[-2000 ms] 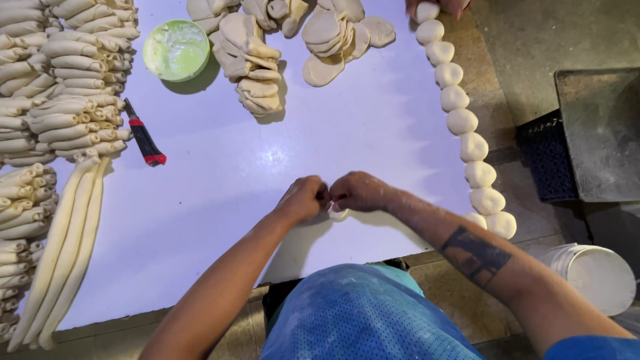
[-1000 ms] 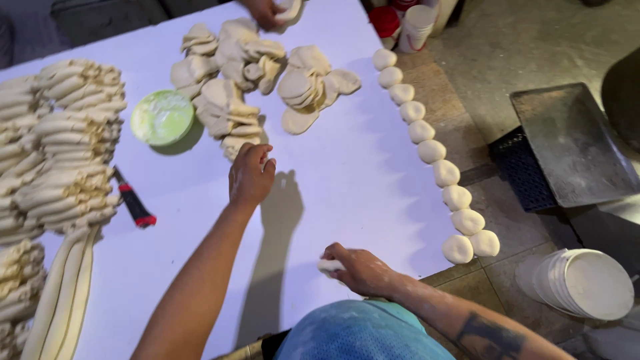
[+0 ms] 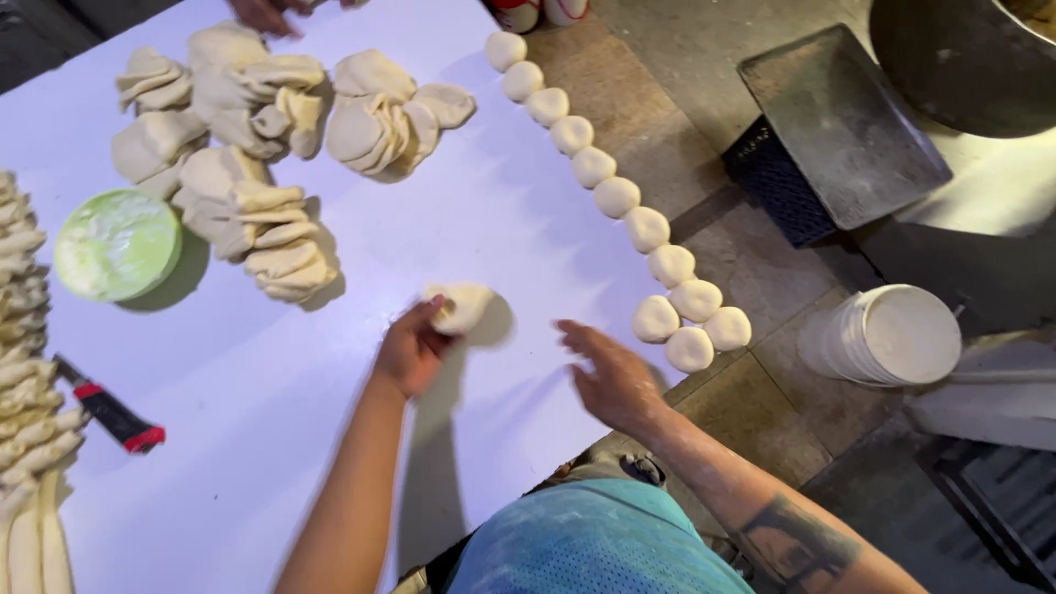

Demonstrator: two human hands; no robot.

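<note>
My left hand (image 3: pixel 415 346) grips a flattened piece of dough (image 3: pixel 462 308) by its left edge, just over the white table. To its right, my right hand (image 3: pixel 609 373) holds nothing, its fingers apart above the table. Beyond my right hand, a row of round dough balls (image 3: pixel 617 197) runs along the table's right edge and bunches at its near end. Farther back lie overlapping stacks of flat dough pieces (image 3: pixel 235 198) and a smaller stack (image 3: pixel 369 136).
A green bowl (image 3: pixel 120 245) with a white substance, a red-and-black-handled knife (image 3: pixel 111 415) and rolled dough strips (image 3: pixel 25 412) are on the left. Another person's hand (image 3: pixel 268 12) is at the far edge. A white bucket (image 3: pixel 912 334) and metal tray (image 3: pixel 846 124) stand right of the table.
My left hand, bare beside the dough stacks a second ago, now holds a flat dough piece nearer me. My right hand has let go of the small dough piece. More balls lie at the row's near end.
</note>
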